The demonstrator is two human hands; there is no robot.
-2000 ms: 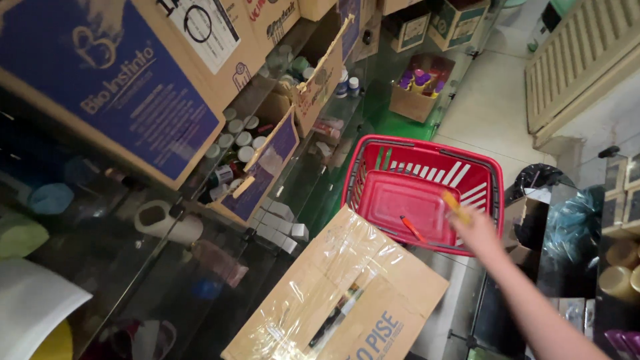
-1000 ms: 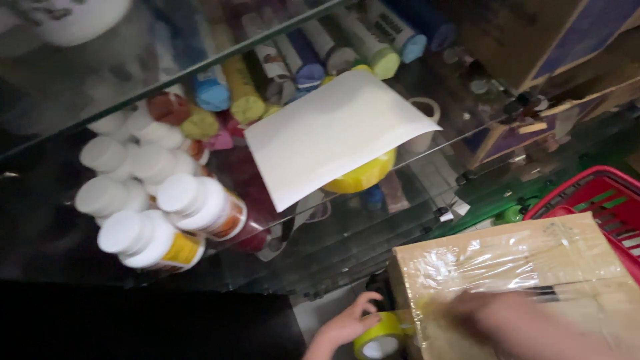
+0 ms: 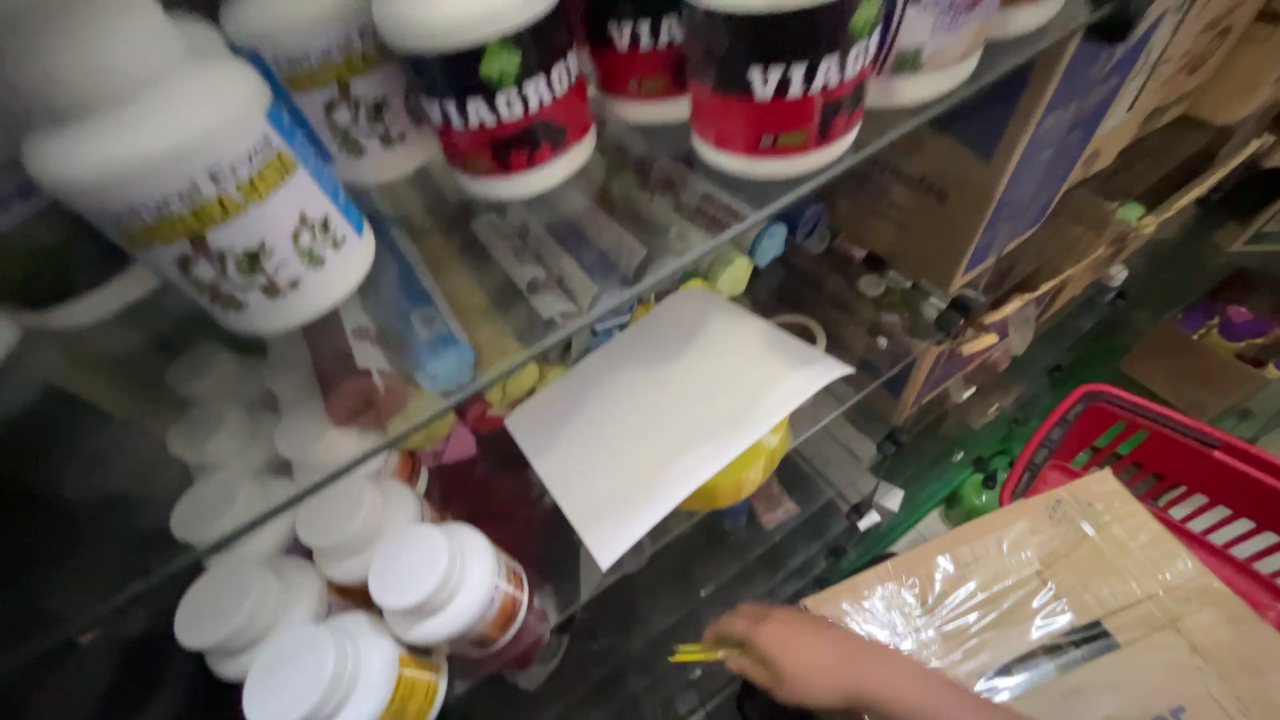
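My right hand (image 3: pixel 785 650) reaches in from the lower right, its fingers closed on a thin yellow object (image 3: pixel 697 653) whose kind the blur hides. It is beside the left edge of a cardboard box (image 3: pixel 1010 560) with glossy clear tape across its top and a dark strip on it. My left hand is out of view. Up and left of my right hand, a white sheet of paper (image 3: pixel 680 410) lies tilted on a glass shelf, partly over a yellow object (image 3: pixel 745 470).
A red plastic basket (image 3: pixel 1090 430) is behind the box. White-capped bottles (image 3: pixel 330 670) crowd the lower shelf at left; larger labelled tubs (image 3: pixel 780 90) stand near the edge of the upper glass shelf (image 3: pixel 560 345). Open cartons (image 3: pixel 1020 170) fill the upper right.
My left hand, seen at a yellow tape roll one second ago, has left view, as has the roll. My right hand has moved from over the box to its left edge. The view has shifted.
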